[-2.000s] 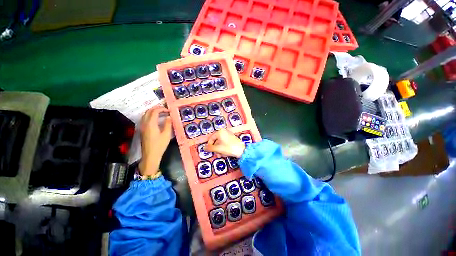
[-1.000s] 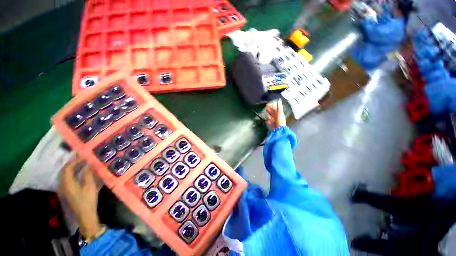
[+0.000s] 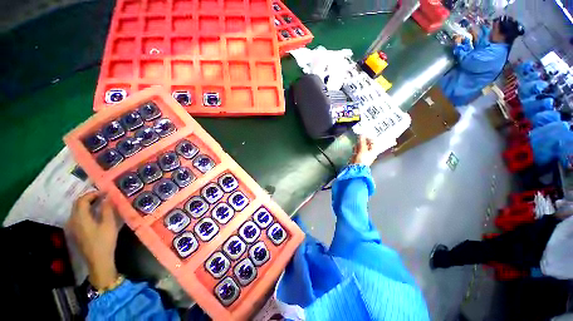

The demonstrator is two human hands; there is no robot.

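The pale orange compartment foam tray (image 3: 143, 224) lies slanted in front of me, its four sections packed with lens modules (image 3: 206, 229). My left hand (image 3: 95, 233) is at its left edge, fingers bent and apart, with no module visible in it. My right hand (image 3: 363, 152) is stretched out to the right, at the near edge of the whitish blister tray (image 3: 384, 111), just below the black boxy device (image 3: 312, 106). Its fingertips are small and blurred, so I cannot tell whether they grip the blister tray.
The red-orange grid foam tray (image 3: 188, 111) is behind, with three modules in its near row. Another grid tray (image 3: 293, 31) shows beyond it. A yellow box (image 3: 377, 63) stands behind the blister tray. A cable hangs by the device. A person (image 3: 484, 63) in blue sits far right.
My right hand has left the foam tray's modules and reached right to the blister tray. The view has turned right. My left hand stays beside the foam tray.
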